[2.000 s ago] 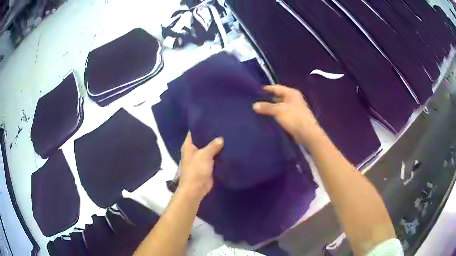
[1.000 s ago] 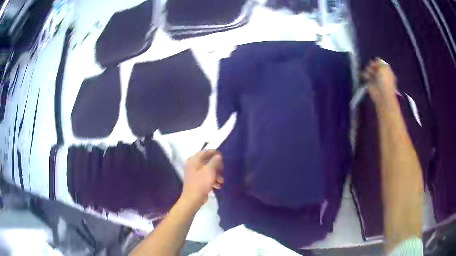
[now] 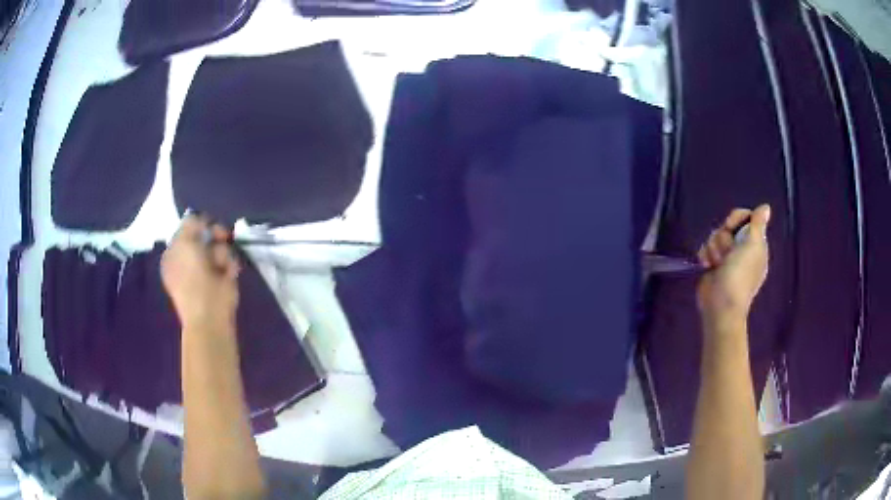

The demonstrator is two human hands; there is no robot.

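Note:
A pile of dark blue and purple cut panels (image 3: pixel 547 254) lies on the white table in front of me, with uneven edges. My left hand (image 3: pixel 200 273) is closed around one end of a narrow dark fabric strip (image 3: pixel 308 241), left of the pile. The strip runs straight to the pile's left edge. My right hand (image 3: pixel 735 269) is closed on a purple strip end (image 3: pixel 674 265) that comes from the pile's right edge. No strip shows across the pile's top; I cannot tell whether both ends are one strip. Something small and orange shows at my left fingers.
Flat dark panels (image 3: pixel 274 137) lie at upper left, with another (image 3: pixel 112 151) beside them. Gathered dark pieces (image 3: pixel 107 327) lie at lower left, partly behind my left forearm. Long dark stacks (image 3: pixel 723 117) fill the right side. White scraps (image 3: pixel 640 59) lie beyond the pile.
My left hand has moved left, away from the pile, and the strip now stretches between it and the pile. My right hand is lower, with a strip end running to the pile. The view has shifted.

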